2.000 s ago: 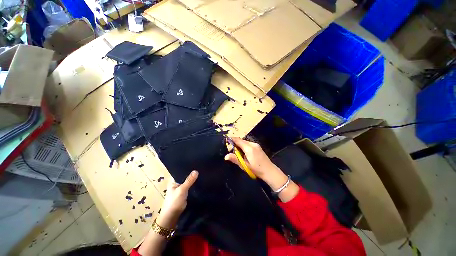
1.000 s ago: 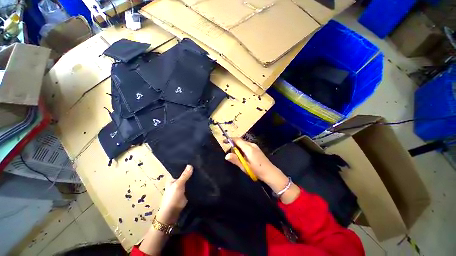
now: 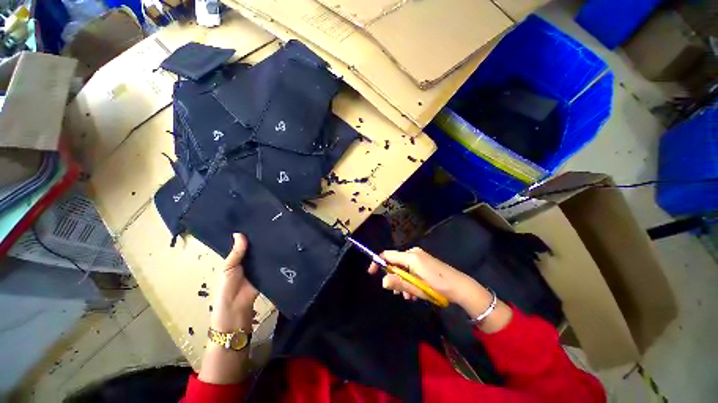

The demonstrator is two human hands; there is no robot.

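My left hand (image 3: 236, 287) holds a flat black fabric piece (image 3: 264, 236) by its lower left edge, thumb on top. The piece has a small white logo near its lower end and lies partly over other pieces. My right hand (image 3: 417, 275) holds scissors (image 3: 413, 283) with yellow-orange handles. The silver blade tips are at the right edge of the held piece. Whether the blades are parted is too small to tell. A pile of black pieces with white logos (image 3: 291, 118) lies on the cardboard-covered table.
Cardboard sheets (image 3: 429, 47) lie at the table's far side. A blue bin (image 3: 590, 86) with black pieces inside stands to the right, beside an open carton (image 3: 582, 283). Black trimmings (image 3: 366, 179) are scattered on the table. Black fabric covers my lap.
My left hand has moved left with the piece, which now lies angled and shows a logo. My right hand and scissors have moved slightly right and down, with the blades pointing more to the left.
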